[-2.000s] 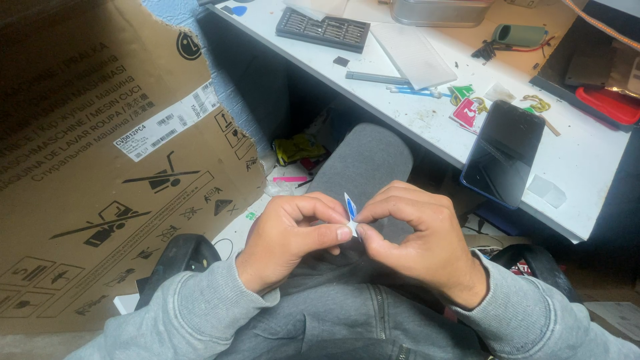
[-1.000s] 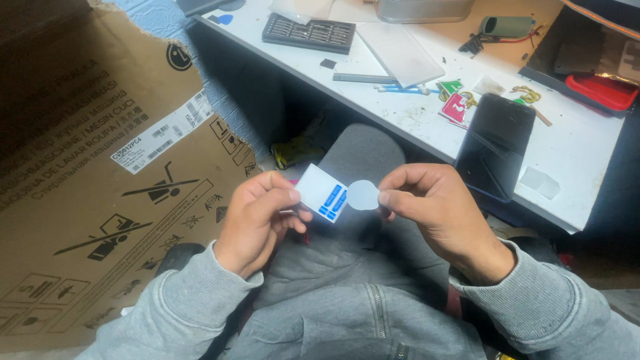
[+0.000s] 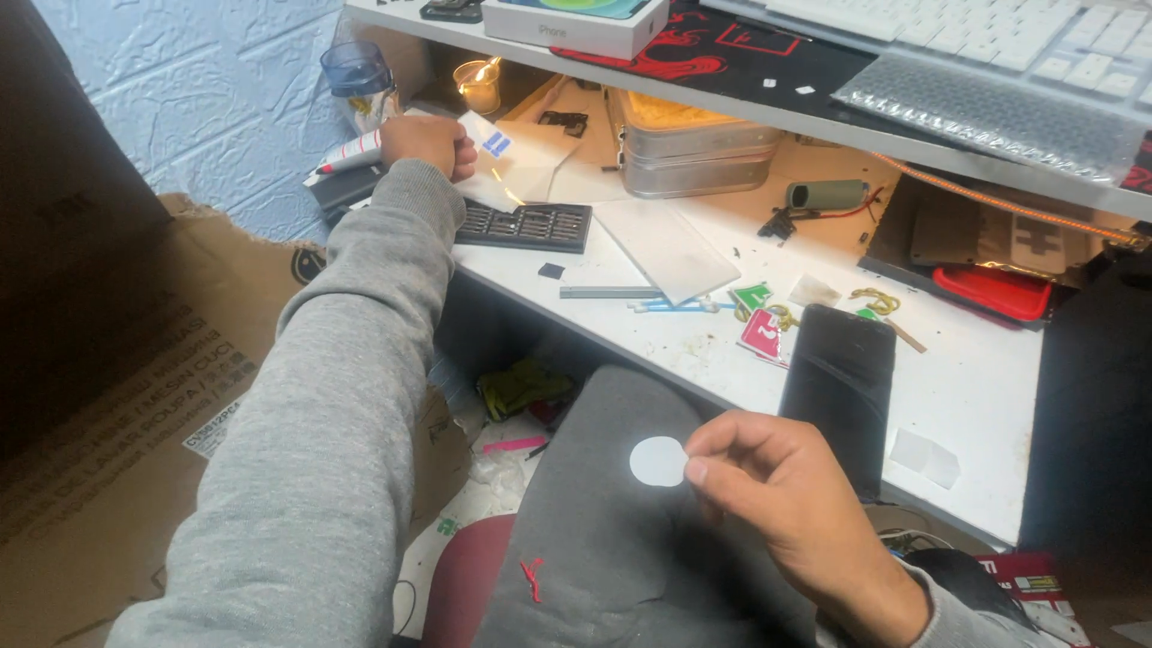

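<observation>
My right hand (image 3: 765,486) pinches a small round white disc (image 3: 658,462) by its edge between thumb and forefinger, above my grey-clothed leg. My left hand (image 3: 425,146) is stretched out to the back left of the desk. Beside its fingers is a white square sheet with blue print (image 3: 487,137); I cannot tell whether the fingers still hold it. Just below that hand lies a black tray of screwdriver bits (image 3: 540,226). A dark smartphone (image 3: 837,396) lies on the desk near my right hand.
On the white desk (image 3: 976,405) are a metal tin (image 3: 697,148), a flat white plate (image 3: 668,247), cotton swabs (image 3: 679,307), coloured tags (image 3: 763,331) and a green cylindrical cell with wires (image 3: 826,194). A raised shelf (image 3: 774,117) spans the back. A large cardboard box (image 3: 117,432) stands left.
My left hand has moved from in front of me, where it held the white sheet with blue print, to the desk's back left. The right hand still holds the disc. The view has shifted toward the desk.
</observation>
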